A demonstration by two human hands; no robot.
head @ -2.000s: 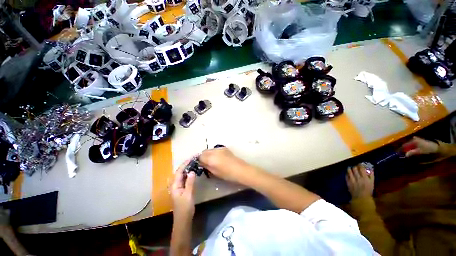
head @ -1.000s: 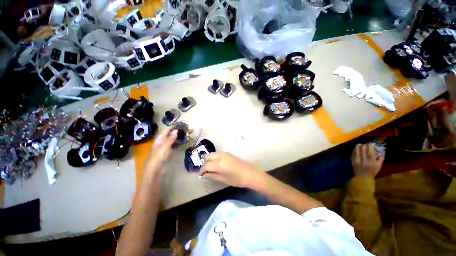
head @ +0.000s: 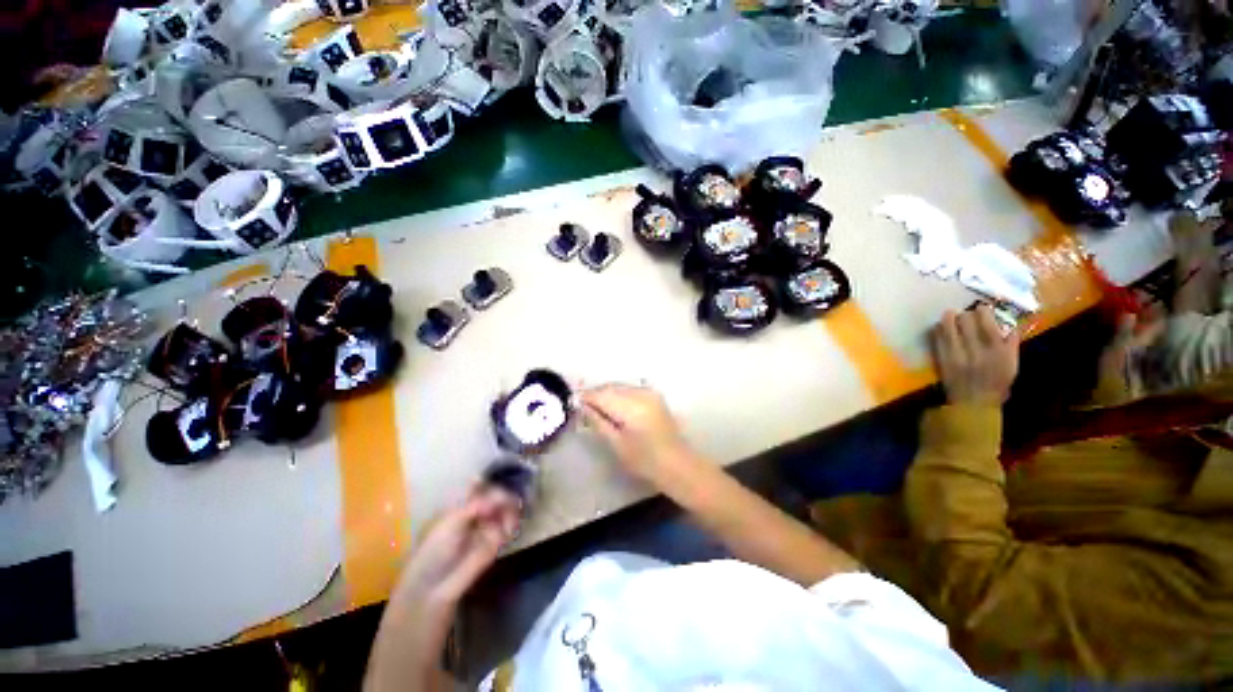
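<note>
A black housing (head: 533, 412) with a white inner plate stands on the bench in front of me, open side up. My left hand (head: 467, 535) holds a blurred dark lens module (head: 510, 477) just below the housing, apart from it. My right hand (head: 633, 423) is at the housing's right rim with fingertips pinched together; a thin reddish strand may be between them, too small to tell. Loose lens modules (head: 442, 325) lie in two pairs behind. Unfilled housings with wires (head: 357, 362) are clustered at left. Filled housings (head: 732, 239) with orange spots are clustered at right.
White frames (head: 246, 207) and a clear plastic bag (head: 730, 95) lie behind the bench. A silver tangle (head: 61, 392) and white cloth (head: 99, 446) are at left. Another white cloth (head: 960, 254) and a neighbouring person's hand (head: 974, 354) are at right.
My left hand has brought the module down from behind the housing to its near side. My right hand has moved from the housing's near side to its right rim, uncovering the white plate.
</note>
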